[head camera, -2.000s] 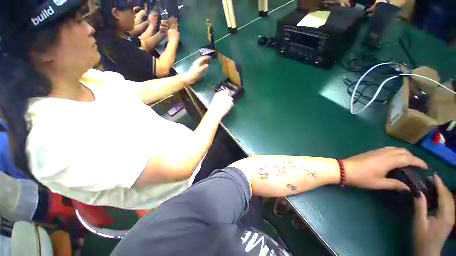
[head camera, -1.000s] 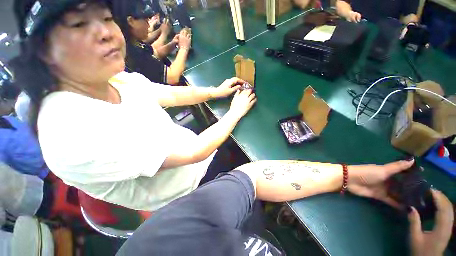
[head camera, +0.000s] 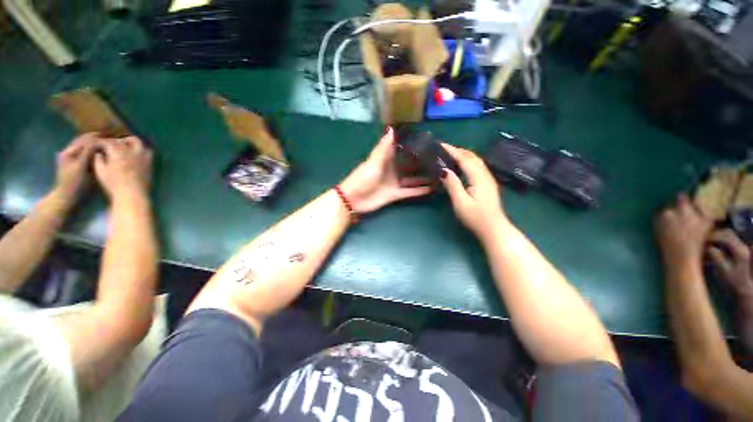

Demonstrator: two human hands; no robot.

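Note:
A small black retail box (head camera: 419, 154) is held above the green bench top, closed, with no brown showing. My left hand (head camera: 376, 177) holds its left side, with the thumb at the top and the fingers under the lower edge. My right hand (head camera: 473, 188) grips its right side. An open retail box (head camera: 258, 175) lies to the left with its brown lid raised and a dark and silvery mix inside. Two closed black boxes (head camera: 515, 159) lie side by side to the right of my hands. The picture is blurred.
An open brown carton (head camera: 404, 97) and a blue parts bin (head camera: 464, 80) stand beyond my hands, with a looping white cable (head camera: 337, 51). A black machine (head camera: 216, 35) is at the back left. A large dark case (head camera: 702, 91) is far right. Neighbours' hands work at both sides.
The view has swung right and down. Both hands and the held box now show near the middle, and the two closed boxes and the right neighbour's hands have come into view.

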